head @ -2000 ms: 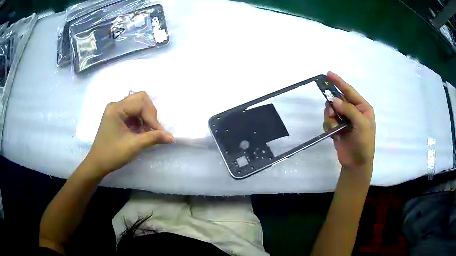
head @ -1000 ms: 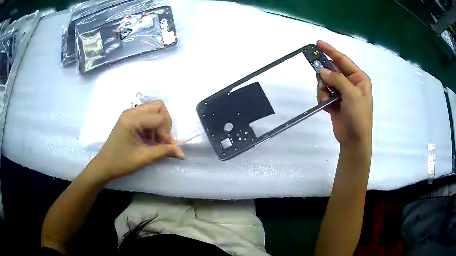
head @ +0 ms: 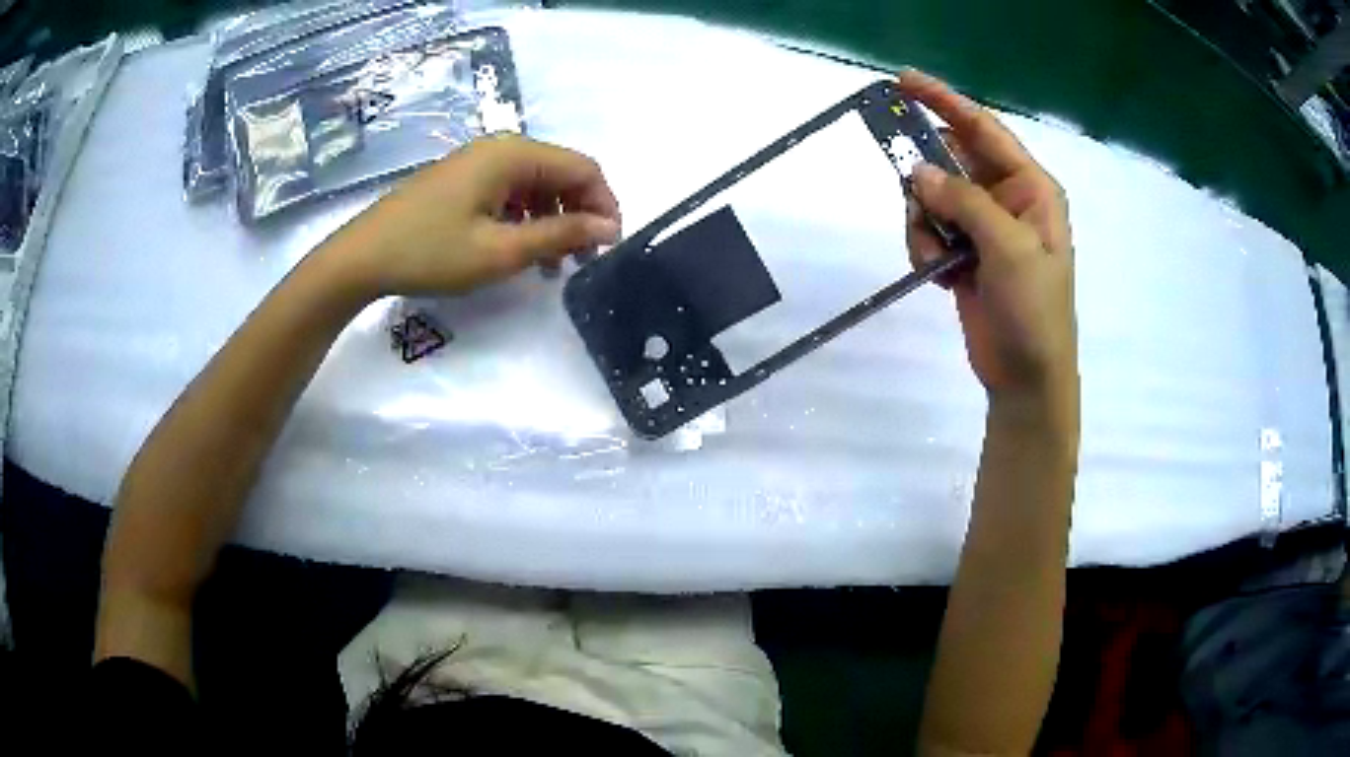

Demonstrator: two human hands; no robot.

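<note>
My right hand point(head: 989, 222) grips one end of a black phone middle frame point(head: 711, 274), held tilted over the bench with its solid dark section to the left. A clear plastic bag point(head: 489, 362) lies flat at the left, marked by a small black triangle. The frame's left end is over or at the bag's right edge; whether it is inside I cannot tell. My left hand point(head: 518, 215) is at the upper corner of that end, thumb and fingertips close together, apparently pinching the thin bag edge.
Bagged frames point(head: 370, 126) lie piled at the upper left, with more wrapped ones point(head: 22, 178) at the far left edge. White foam sheet point(head: 1155, 370) covers the bench. The green belt point(head: 740, 22) runs beyond it.
My left hand has moved up and right from the near side of the bag to the frame's upper corner. The frame and my right hand have moved up and left. The bag's triangle mark is uncovered.
</note>
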